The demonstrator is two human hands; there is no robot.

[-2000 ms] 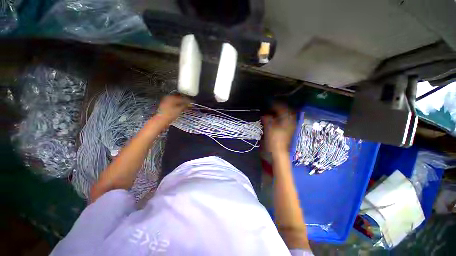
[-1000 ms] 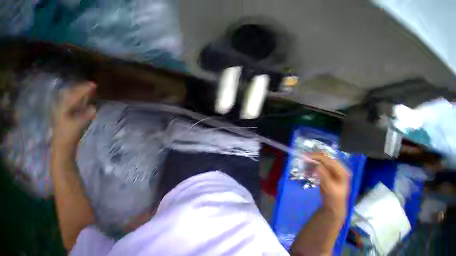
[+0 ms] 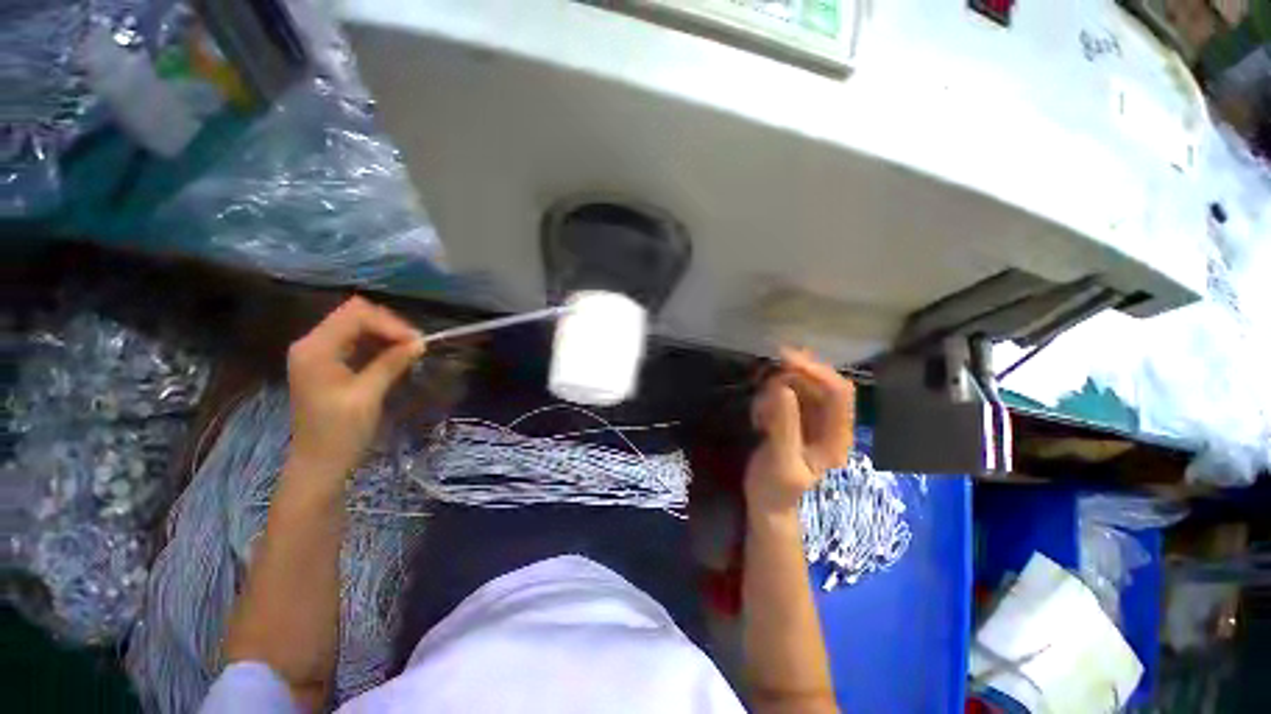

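My left hand [image 3: 339,374] pinches a thin white cable [image 3: 491,327] that runs taut to the winding posts [image 3: 598,349], which look like one white blur in front of a black round hub. My right hand [image 3: 800,423] is raised right of the posts with its fingers bent together; whether it holds a cable end is too blurred to tell. A loose cable bundle [image 3: 558,467] of white strands lies across my dark-covered lap below the posts.
The off-white machine [image 3: 781,168] spans the top, with the dark tying head [image 3: 937,405] at its right end. A blue tray [image 3: 892,642] with finished coils [image 3: 853,523] is at right. A grey-white cable pile [image 3: 223,544] and bagged items [image 3: 91,460] are at left.
My left hand has moved right, nearer the posts, with the cable. My right hand has moved up and left from over the tray. The two separate posts now show as one white blur.
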